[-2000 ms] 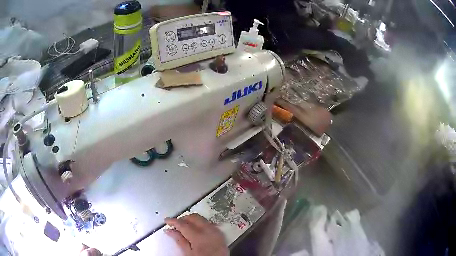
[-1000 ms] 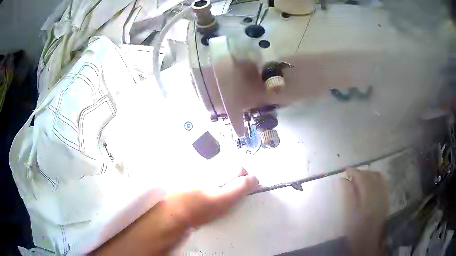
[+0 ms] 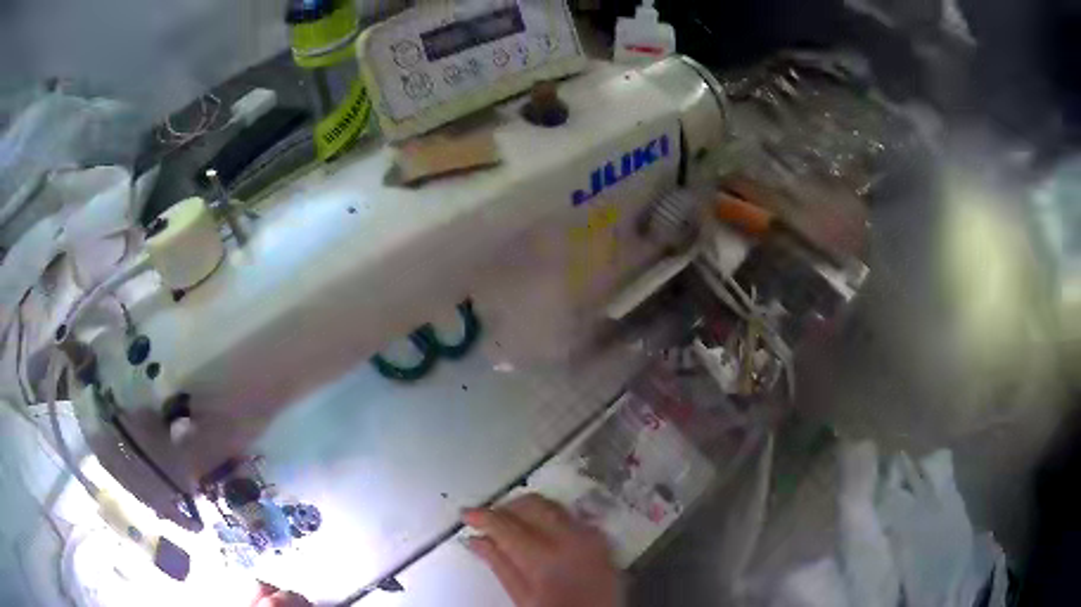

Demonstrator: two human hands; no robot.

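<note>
The cream-white sewing machine (image 3: pixel 356 285) with blue lettering stands in front of me. Its needle area (image 3: pixel 267 510) is under bright, glaring light at the lower left. My right hand (image 3: pixel 545 551) is at the bottom centre, fingertips by the dark seam line (image 3: pixel 498 496) in the machine bed. Its fingers are slightly apart and nothing shows in it. Only a fingertip of my left hand (image 3: pixel 280 596) shows at the bottom edge, below the needle area; the rest is cut off, so its grip cannot be seen.
The control panel (image 3: pixel 474 53) and a green-black bottle (image 3: pixel 332 83) stand behind the machine. Dark green loops (image 3: pixel 424 346) lie on the bed. A tray of small parts (image 3: pixel 741 344) and an orange handle (image 3: pixel 747 213) are at the right. White cloth (image 3: pixel 907 522) is at the lower right.
The view has swung from the needle area back towards the machine's right end. My left hand, broadly visible one second ago, is now almost out of view. The garment at the left is mostly out of view.
</note>
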